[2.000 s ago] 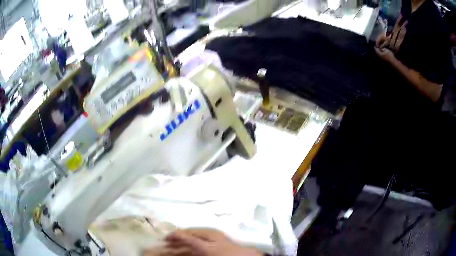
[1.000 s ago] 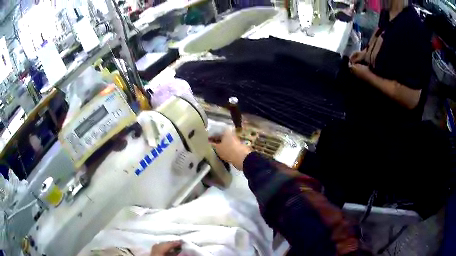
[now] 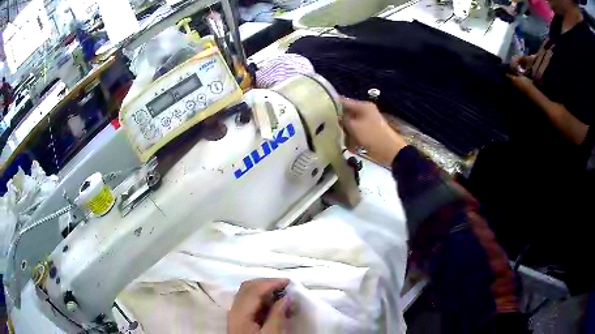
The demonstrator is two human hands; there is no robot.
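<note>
The off-white sewing machine (image 3: pixel 196 196) with blue JUKI lettering lies diagonally across the view. White and cream cloth (image 3: pixel 313 251) is bunched under and in front of its arm. My left hand (image 3: pixel 258 306) is at the bottom over the cloth, with a small dark thing (image 3: pixel 280 294), possibly a bobbin, between thumb and finger. My right hand (image 3: pixel 368 130) is at the handwheel end (image 3: pixel 320 117); its fingertips are partly hidden behind the machine, so what it holds cannot be told. The needle area is largely hidden or cut off at the lower left.
A control panel (image 3: pixel 183 98) and a thread cone (image 3: pixel 96 194) are on the machine arm. Black cloth (image 3: pixel 417 72) covers the neighbouring table. A person in dark clothes (image 3: pixel 561 85) is at the upper right. White cloth (image 3: pixel 26 196) is heaped at the far left.
My right hand came in to the tray area beside the handwheel, then moved to the machine's end. My left hand now shows the small dark thing. The view has shifted.
</note>
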